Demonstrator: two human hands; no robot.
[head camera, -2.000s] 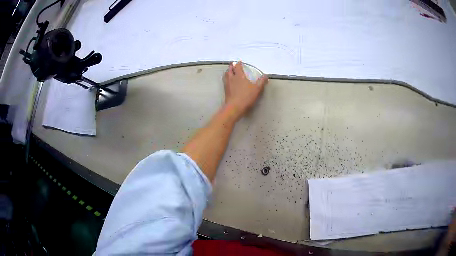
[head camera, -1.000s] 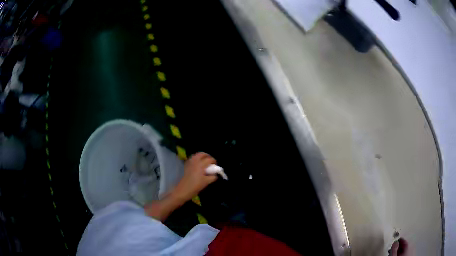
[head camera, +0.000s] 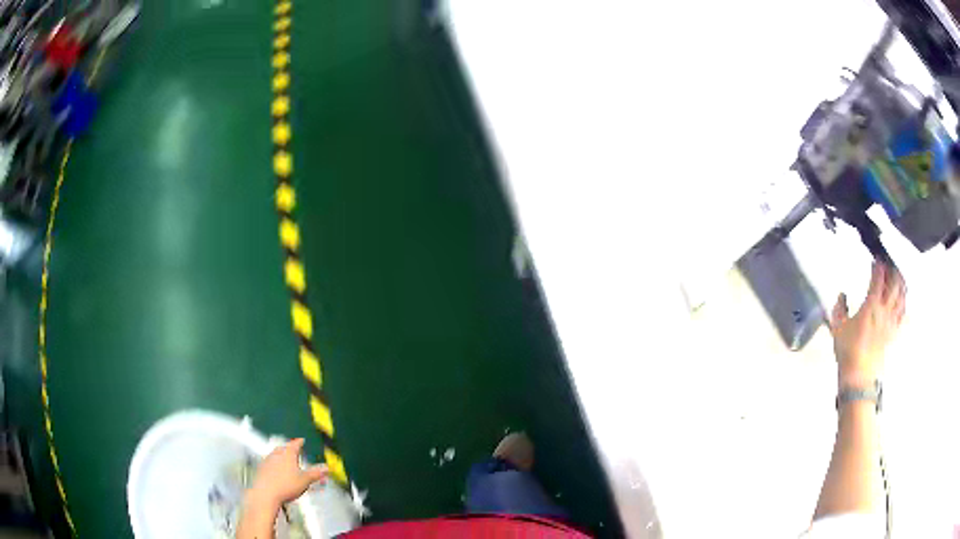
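The straight-knife cutting machine (head camera: 879, 158), with a blue side and yellow warning triangle, stands on the overexposed white table at the far right. Its flat grey base plate (head camera: 781, 290) shows at its lower left. My right hand (head camera: 868, 321) is just below the machine, fingers spread, fingertips by its dark lower part; whether they touch cannot be told. My left hand (head camera: 282, 474) is over the right side of the white round waste bin (head camera: 158, 474), fingers apart, nothing seen in it. Pale scraps show inside the bin, and a small white bit is at its right side.
The cutting table's long edge (head camera: 526, 247) runs down the middle. Left of it is the green floor (head camera: 400, 242) with yellow-black tape (head camera: 286, 200) and small white bits. A shoe (head camera: 515, 451) shows at the bottom. Blurred clutter lies at the far upper left.
My left hand has let go of the white scrap and moved left and down to the bin. My right hand has come further into view beside the machine. The view has shifted.
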